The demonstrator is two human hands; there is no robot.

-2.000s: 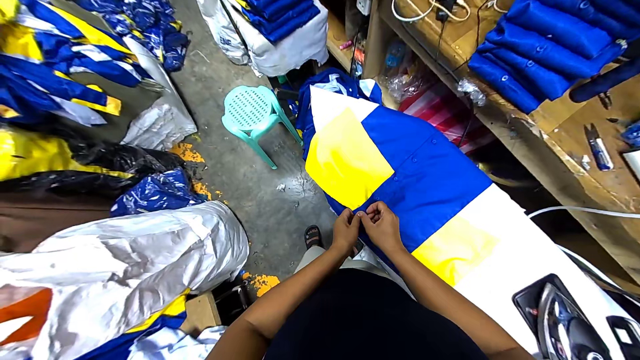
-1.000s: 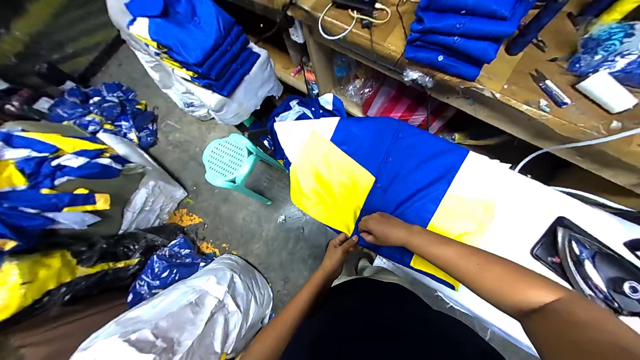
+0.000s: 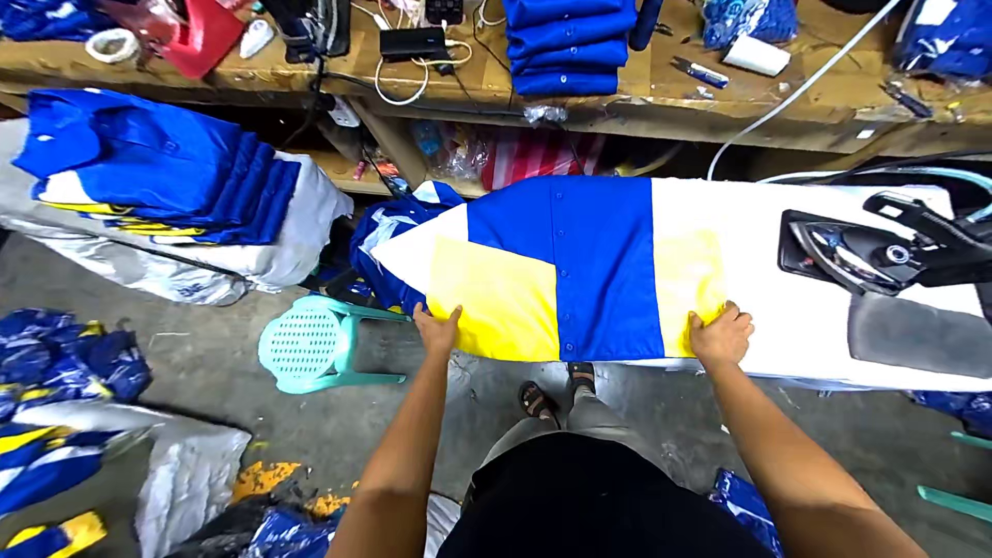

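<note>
A blue, yellow and white buttoned garment (image 3: 604, 263) lies flat across a long padded ironing surface with a white cover (image 3: 759, 232). My left hand (image 3: 438, 327) holds the garment's lower left edge at the yellow panel, thumb on top and fingers at the rim. My right hand (image 3: 721, 335) is at the right yellow panel's lower corner, its thumb touching the cloth edge; whether it pinches the cloth is hard to tell. A steam iron (image 3: 860, 252) rests on a dark plate to the right, with a grey pad (image 3: 918, 333) below it.
Folded blue garments (image 3: 170, 170) are stacked at the left, and more (image 3: 570, 46) on the wooden bench (image 3: 659, 93) behind. A green plastic stool (image 3: 310, 345) stands left of the ironing surface. Wrapped garments lie on the floor. A white cable (image 3: 783, 105) hangs over the bench edge.
My hands were together at the garment's lower edge; now they are wide apart at its two sides. The garment's lower edge now lies straighter. The view has turned.
</note>
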